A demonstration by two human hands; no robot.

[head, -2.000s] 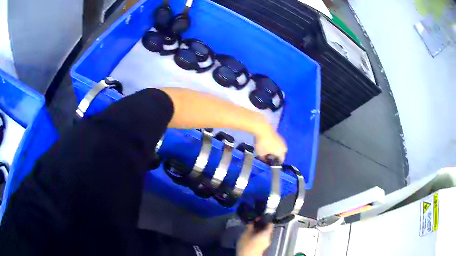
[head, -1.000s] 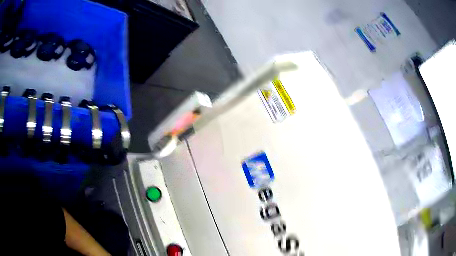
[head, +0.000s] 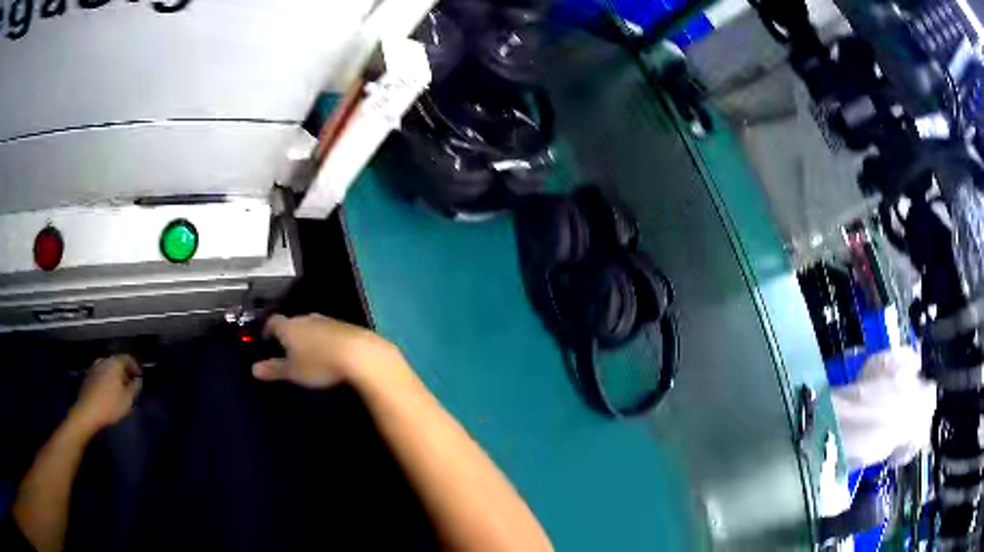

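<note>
The off-white test box [head: 162,81] fills the upper left, its lid down. Its front panel bears a red button [head: 49,248] and a green button [head: 179,240]. My right hand [head: 313,350] is below the panel's right end, fingers apart and empty, beside a small red light. My left hand [head: 108,390] is below the panel's left part, small, with curled fingers by a dark area; whether it holds anything cannot be told. Black headphones [head: 610,302] lie on the green-topped bench [head: 432,280] to the right.
More black headphones, some in shiny wrap, are heaped [head: 475,140] behind the others on the bench. A white upright bar [head: 367,135] stands at the box's right corner. Beyond the bench, a person in white [head: 885,404] and dark hanging items [head: 933,248] show at the right.
The view has swung right, from the blue tote past the box to the bench. Both hands now show below the front panel; neither is at the headphones on the tote rim.
</note>
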